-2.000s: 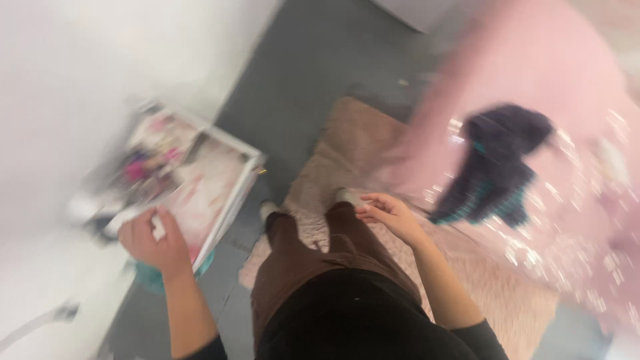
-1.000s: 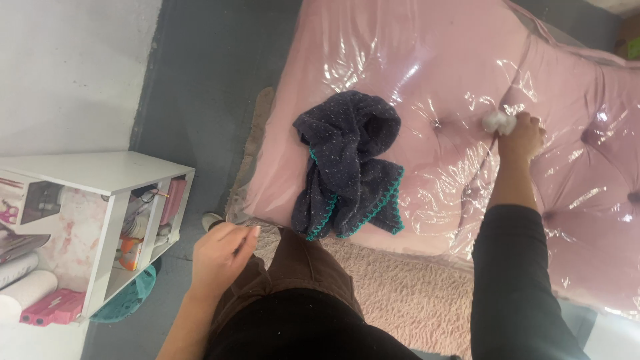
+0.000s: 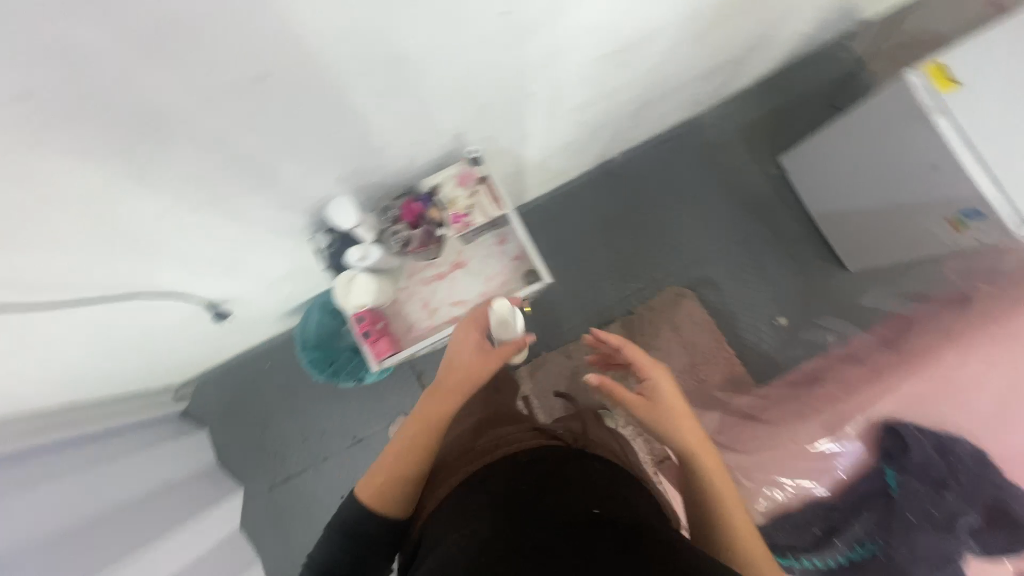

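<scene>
My left hand [image 3: 472, 352] is closed around a small white object [image 3: 507, 328], possibly a bottle or jar; blur hides its exact kind. It is held just off the near corner of a white shelf unit [image 3: 542, 264] with a marbled top. My right hand [image 3: 636, 384] is apart from it, fingers spread and holding nothing, above a pink fluffy rug [image 3: 680, 328]. At the lower right a dark cloth with teal edging [image 3: 944, 488] lies on the plastic-covered pink cushioned surface [image 3: 944, 352].
On the unit's top stand white rolls [image 3: 364, 290], a pink box [image 3: 376, 334] and small cosmetic-like items [image 3: 412, 216]. A teal bin [image 3: 320, 344] is beside it. Grey floor [image 3: 640, 232] runs along the white wall; a white cabinet [image 3: 888, 176] stands at the upper right.
The view has swung from the pink cushioned surface to the shelf unit. My right hand, over that surface with something white a second ago, is now empty. My left hand now holds a white object.
</scene>
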